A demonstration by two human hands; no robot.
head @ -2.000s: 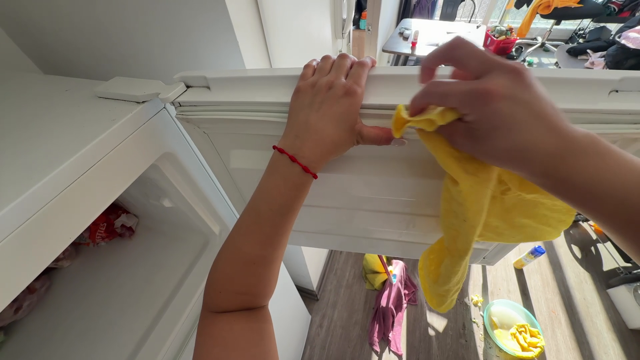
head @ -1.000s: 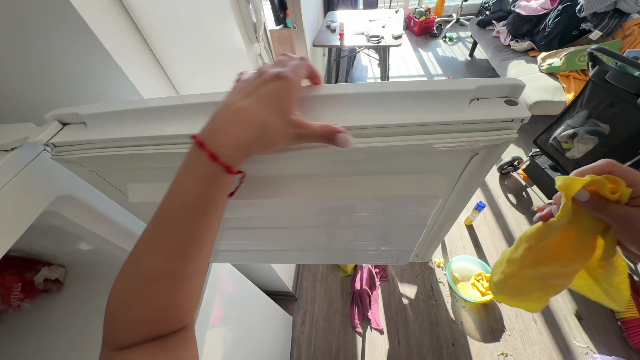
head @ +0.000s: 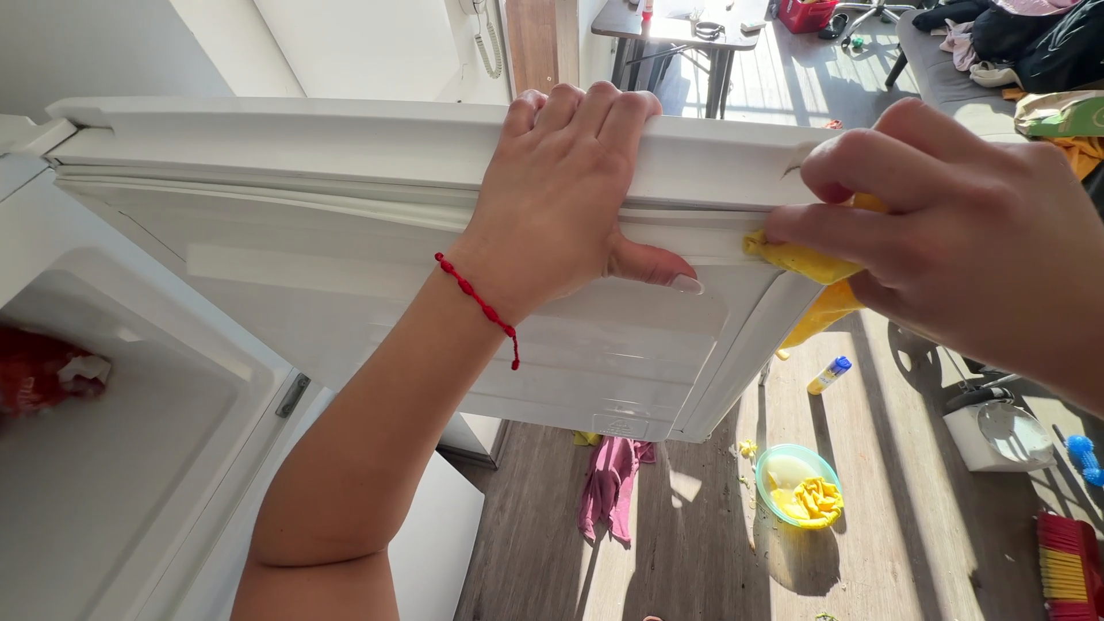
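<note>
The white freezer door [head: 285, 276] stands open, its rubber gasket [head: 345, 207] running below the top edge. My left hand [head: 561, 190], with a red cord bracelet [head: 479, 302] at the wrist, grips that edge near the middle, fingers over the top and thumb on the inner side. At the door's outer corner, my right hand [head: 931, 207] pinches a yellow cloth [head: 824, 315] against the gasket; part of the cloth is hidden by the fingers and the door. On the left is the open freezer compartment [head: 129, 448] with a red bag [head: 43, 371] inside.
On the wooden floor below are a basin [head: 798, 453] holding a yellow cloth, a blue-capped container [head: 830, 376], a pink cloth [head: 611, 492] and a red-and-yellow broom head [head: 1069, 561]. A table [head: 673, 30] stands beyond the door, and a sofa [head: 927, 65] with clothes is at upper right.
My right hand has brought the yellow cloth from off to the right of the door onto its outer corner. My left hand still holds the door's top edge.
</note>
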